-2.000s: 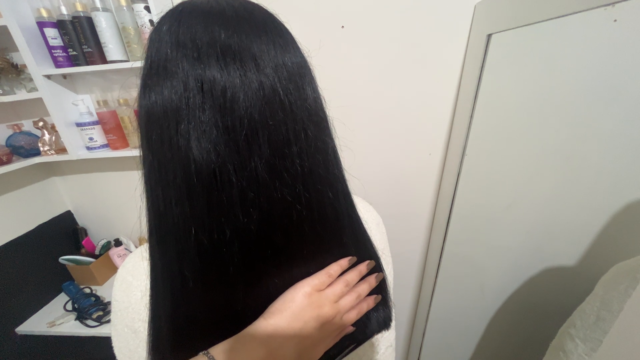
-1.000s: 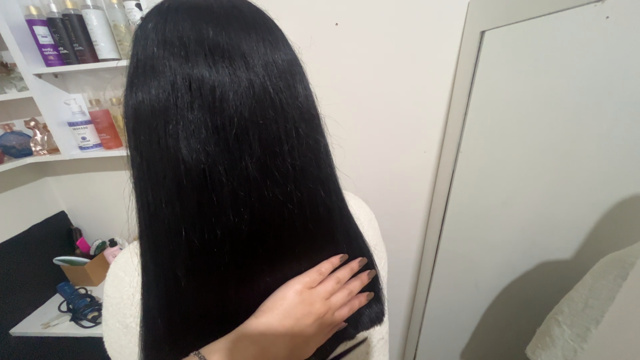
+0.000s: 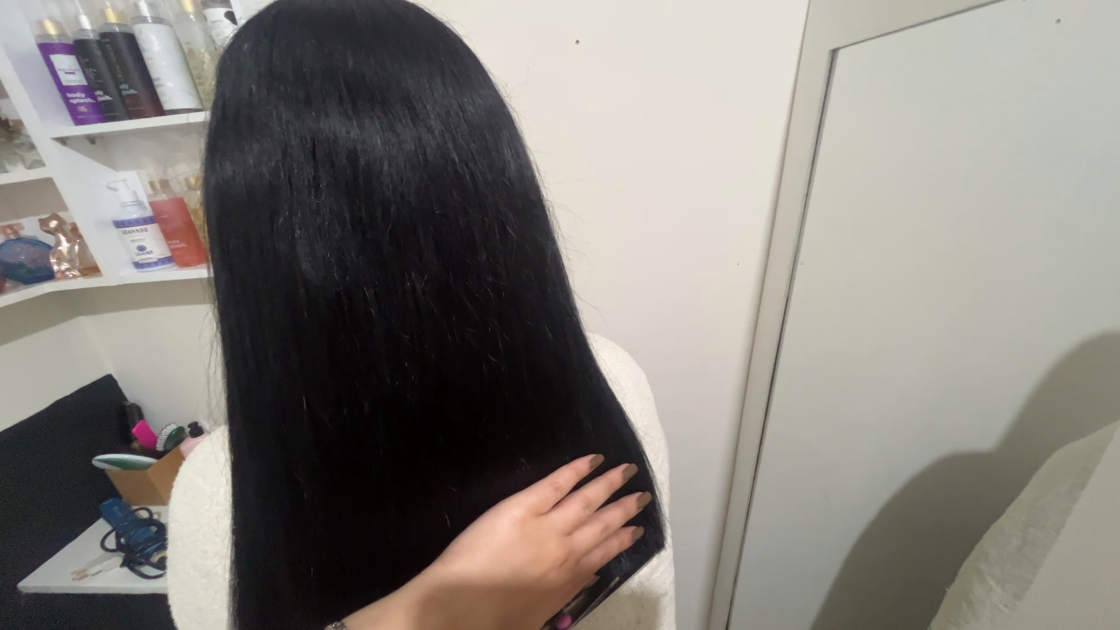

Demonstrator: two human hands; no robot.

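Long, straight black hair (image 3: 376, 262) hangs down the back of a person in a cream fleecy top (image 3: 197, 534). My left hand (image 3: 534, 542) lies flat on the lower right part of the hair, back of the hand toward me, fingers slightly apart and pointing up and right. Just below its fingers, a thin dark tool (image 3: 604, 597) with a pink bit shows at the hair ends. What kind it is, and whether my thumb touches it, I cannot tell. My right hand is out of view.
White wall shelves (image 3: 131, 127) at upper left hold bottles and perfume flasks. Below, a white tabletop (image 3: 52, 573) carries a blue corded appliance (image 3: 131, 525) and a brown box (image 3: 149, 477) with brushes. A pale framed panel (image 3: 927, 262) stands right; white fluffy material (image 3: 1032, 525) is at lower right.
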